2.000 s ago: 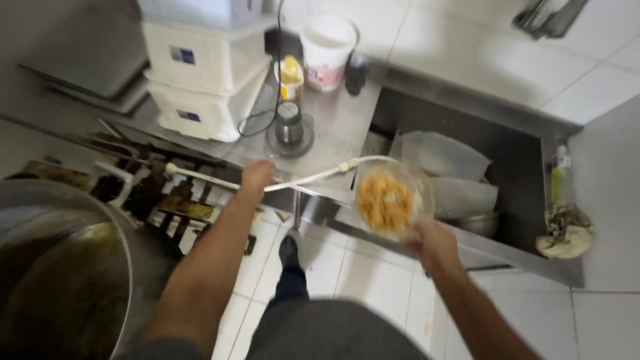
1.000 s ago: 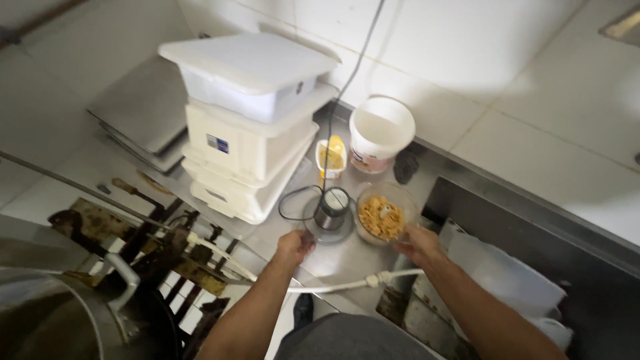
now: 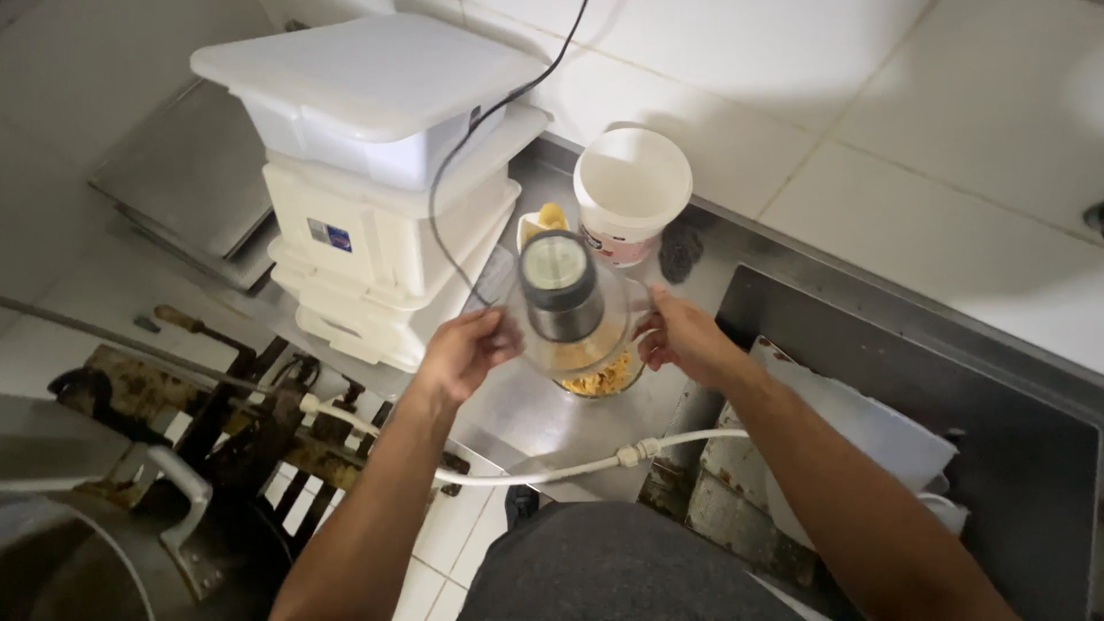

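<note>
Both my hands hold a clear lid with a metal-and-black motor unit on it, tilted above a clear bowl of shredded orange-yellow food. My left hand grips the lid's left edge. On the other side, my right hand has its thumb and fingers at the right edge, close to the bowl's rim. A black cord runs up from behind the unit. Much of the bowl is hidden beneath the lid. Just behind stand a small tub with yellow content and a white plastic bucket.
Stacked white plastic bins stand at the left on the steel counter. A dark scouring pad lies by the bucket. The sink holds plastic containers. A white hose crosses in front; a large pot sits on the stove.
The bowl of food, held over the sink side earlier, moved left onto the counter. The motor unit with its lid, standing beside it a second ago, is now lifted over the bowl. The view has shifted.
</note>
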